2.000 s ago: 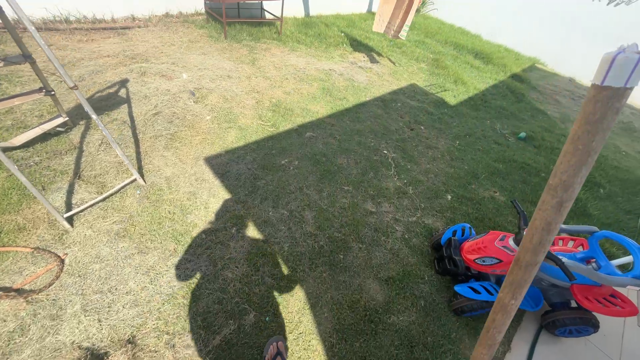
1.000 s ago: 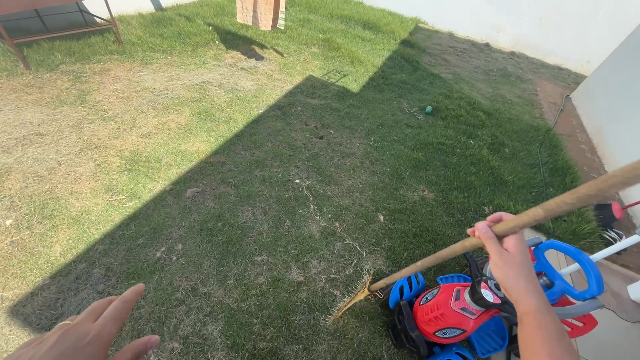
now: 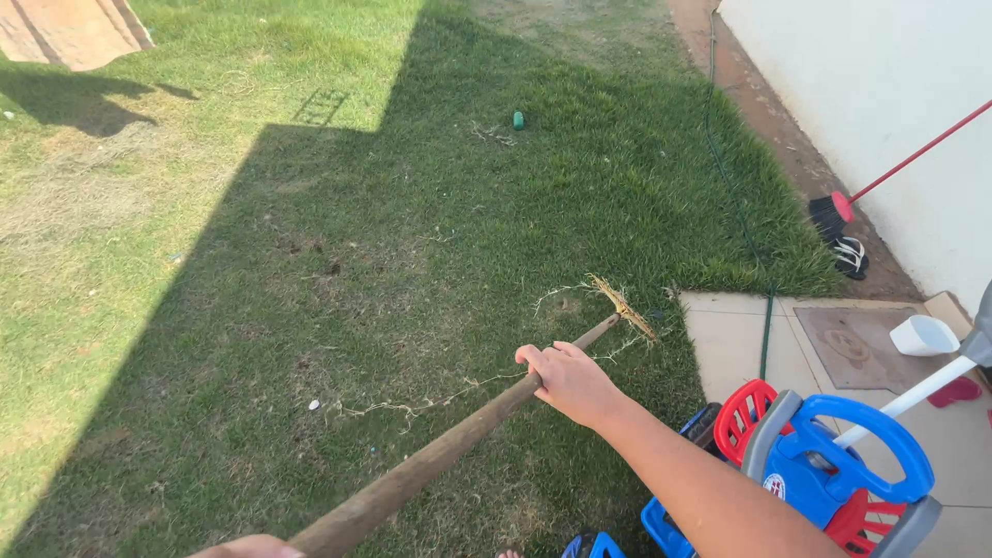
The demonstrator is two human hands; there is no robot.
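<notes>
A rake with a long wooden handle (image 3: 434, 442) runs from the bottom edge up toward the middle right. My right hand (image 3: 570, 380) is closed around the handle, not far below the rake head. At the bottom edge, my left hand (image 3: 248, 547) is at the handle's near end, mostly cut off by the frame. The yellowish rake head (image 3: 622, 308) is over the shaded grass, with thin dry runners (image 3: 411, 407) of grass around it and trailing to the left. A small pale object (image 3: 314, 404) lies on the lawn.
A blue, red and grey ride-on toy (image 3: 821, 465) stands close at the lower right. Beyond are paving tiles (image 3: 728, 333), a doormat (image 3: 860, 345), a white container (image 3: 924, 335), flip-flops (image 3: 850, 257) and a broom (image 3: 833, 215) by the white wall (image 3: 876, 77). A green hose (image 3: 725, 174) crosses the grass edge.
My left hand, free in the air a second ago, is now at the rake handle. The handle's near end has swung from the right to the bottom of the view. The view has turned right.
</notes>
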